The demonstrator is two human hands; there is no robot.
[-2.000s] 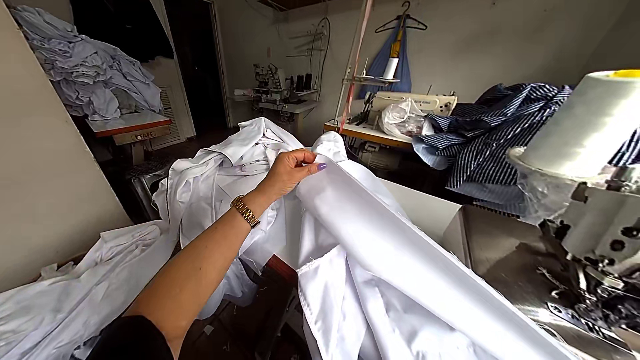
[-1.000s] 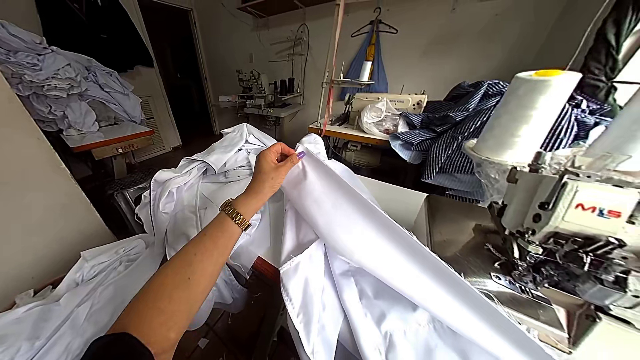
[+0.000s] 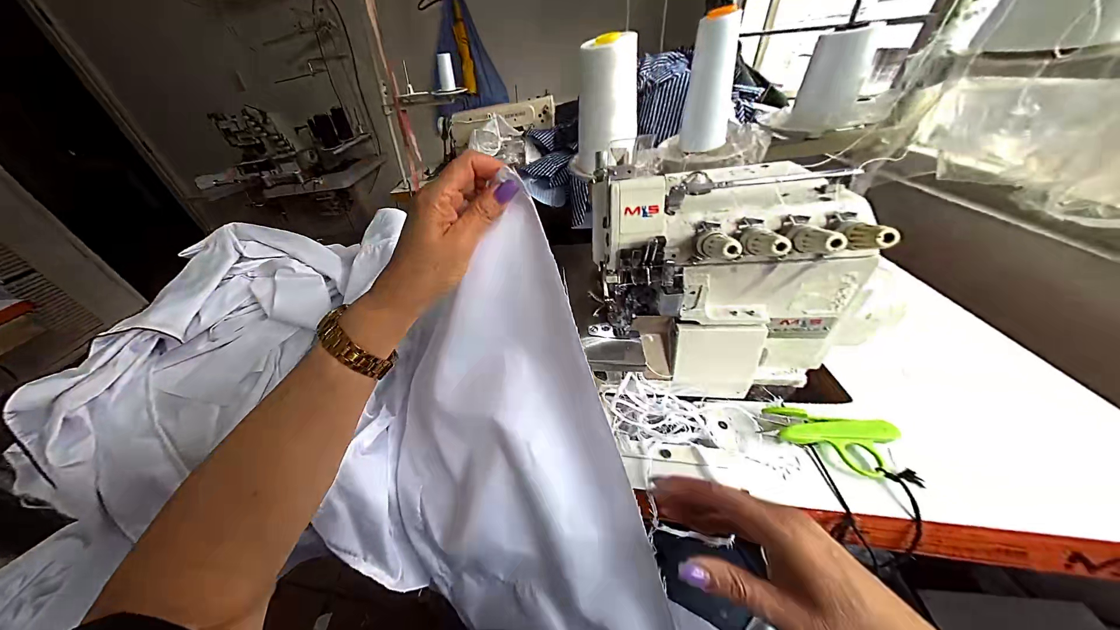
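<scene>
My left hand, with a gold watch at its wrist, pinches the top corner of a white fabric piece and holds it up. The fabric hangs down in front of the table edge. At the lower right, my right hand is beside the fabric's frayed edge, thumb and fingers apart. An overlock sewing machine stands behind and right of the fabric. Left of my left forearm lies a heap of white garments. Green-handled thread snips lie on the white table.
Tangled white thread and trimmings lie in front of the machine. White thread cones stand behind it. Further back are another sewing machine and striped fabric. Black cords hang from the snips over the red table edge.
The view has swung right, bringing the overlock machine, snips and table into view. My right hand has come into view at the lower right. My left hand still holds the white fabric.
</scene>
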